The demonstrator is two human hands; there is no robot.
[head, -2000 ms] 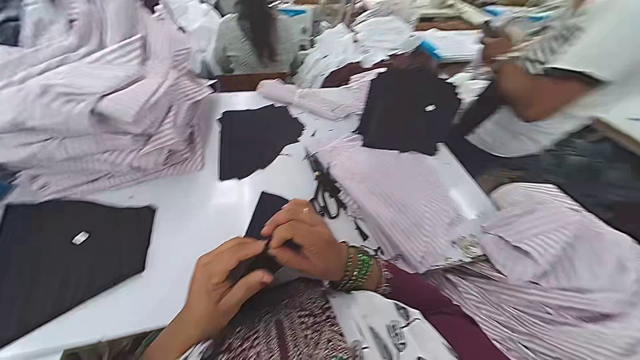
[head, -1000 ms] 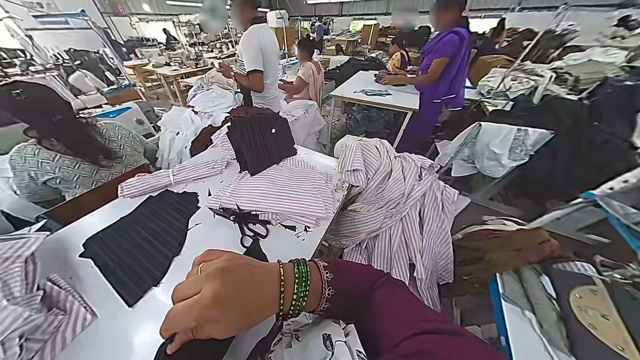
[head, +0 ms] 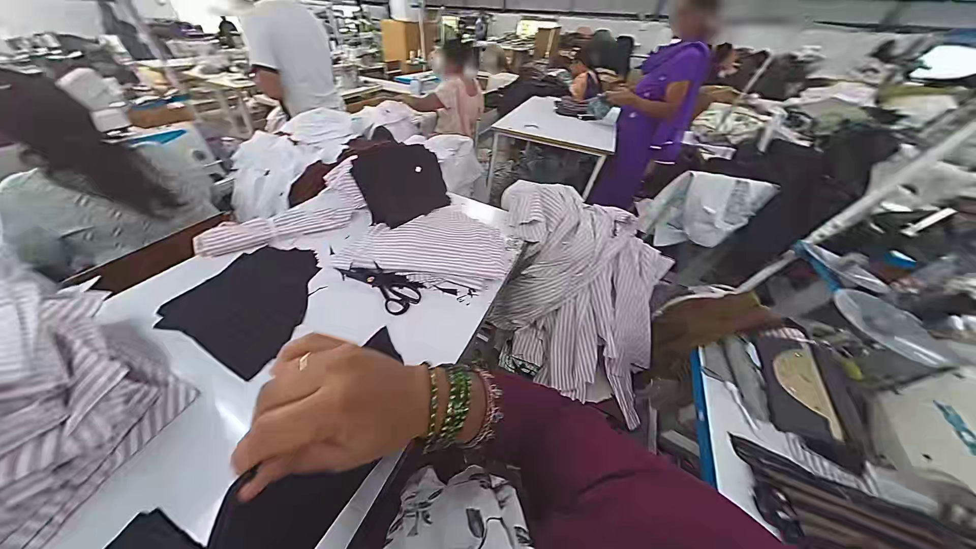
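Observation:
My right hand [head: 335, 412], with a ring and green bangles at the wrist, pinches the edge of a dark fabric piece [head: 293, 503] at the near edge of the white table [head: 412, 328]. My left hand is out of the frame. Beyond my right hand lies a dark cut fabric panel [head: 248, 305]. Black-handled scissors [head: 396, 292] rest to the right of that panel, beside striped cloth pieces [head: 435, 248]. Another dark panel [head: 400, 183] lies at the table's far end, partly over striped cloth.
A heap of striped fabric [head: 84, 396] stands at the left. More striped cloth [head: 579, 282] hangs off the table's right side. A person [head: 69, 183] sits beyond the left edge; a person in purple [head: 656, 114] stands at another table [head: 557, 126]. A cluttered workstation [head: 808, 427] is at right.
Two seconds ago both hands held a small dark piece together; now only my right hand shows. The view has swung well up and to the right.

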